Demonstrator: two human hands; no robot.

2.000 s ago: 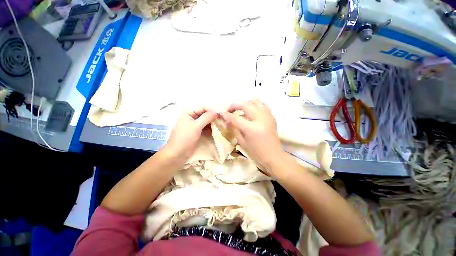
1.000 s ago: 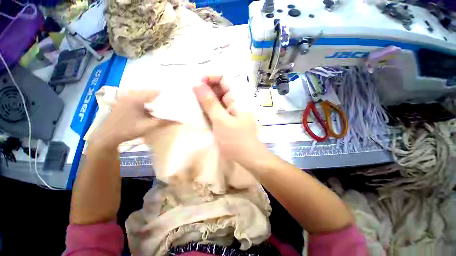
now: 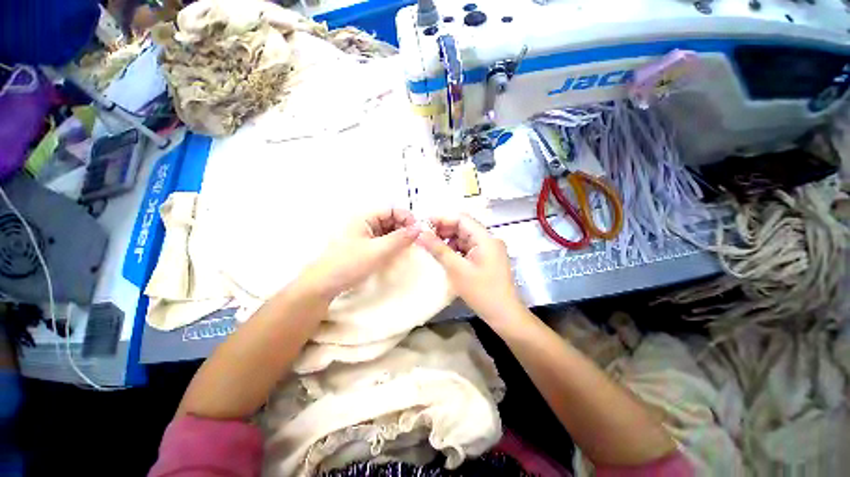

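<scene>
A cream garment piece (image 3: pixel 382 391) lies in wide folds over my lap and up onto the table's front edge. My left hand (image 3: pixel 363 250) and my right hand (image 3: pixel 471 261) meet at the fabric's upper edge, fingertips pinching it together, left of and below the needle area. What lies between the fingertips is too small and bright to tell. The white sewing machine (image 3: pixel 578 79) with a blue stripe stands beyond my hands to the right, its presser foot (image 3: pixel 454 149) away from the fabric in my hands. A folded cream band (image 3: pixel 177 265) lies at the table's left.
Scissors (image 3: pixel 580 210) with red and orange handles lie right of the needle, beside hanging lavender strips (image 3: pixel 638 177). A ruffled tan bundle (image 3: pixel 228 79) sits at the back left. Cream cords (image 3: pixel 792 252) hang at far right. A calculator-like device (image 3: pixel 114 166) stands left of the blue edging.
My hands were spread apart with the fabric a second ago; now they are together at its edge. The view has shifted, so the machine appears further left.
</scene>
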